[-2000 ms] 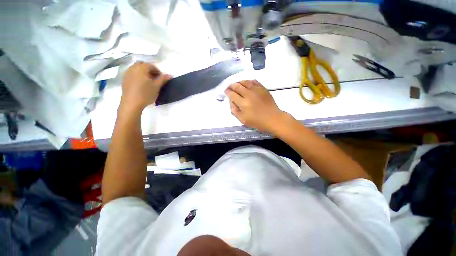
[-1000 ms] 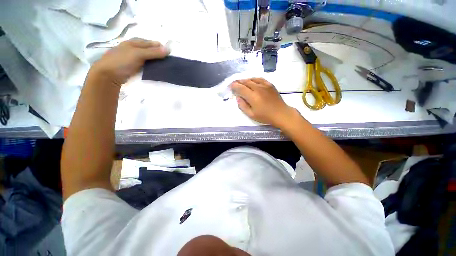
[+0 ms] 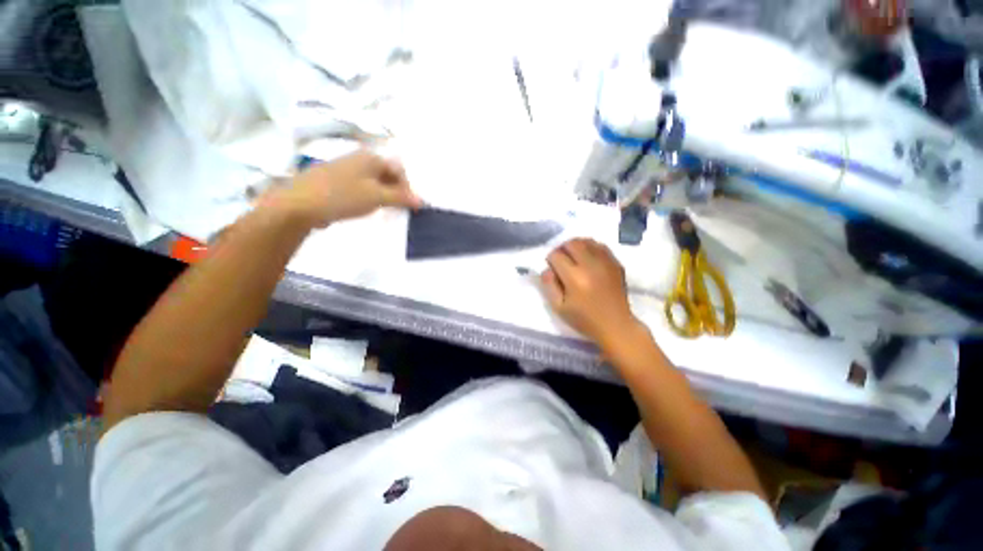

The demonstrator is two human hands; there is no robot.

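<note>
A dark fabric piece [image 3: 474, 235] lies on the white table, its right end near the needle area of the sewing machine [image 3: 701, 161]. My left hand [image 3: 350, 188] is at the piece's upper left corner, fingertips pinched together there on its edge or the white layer around it; the blur hides which. My right hand [image 3: 587, 282] rests on the table just right of the dark piece, below the needle area, fingers curled down. What lies under its fingers is hidden.
Yellow-handled scissors [image 3: 698, 288] lie right of my right hand, with dark thread snips [image 3: 798, 309] and a small brown square [image 3: 857, 373] further right. Pale cut sheets [image 3: 216, 118] are heaped at the left. A ruled strip [image 3: 464, 333] runs along the table's front edge.
The view has tilted and shifted, so the machine shows more. The visible dark piece looks shorter and narrower towards the needle. My left hand stays at its left end, my right hand near the needle.
</note>
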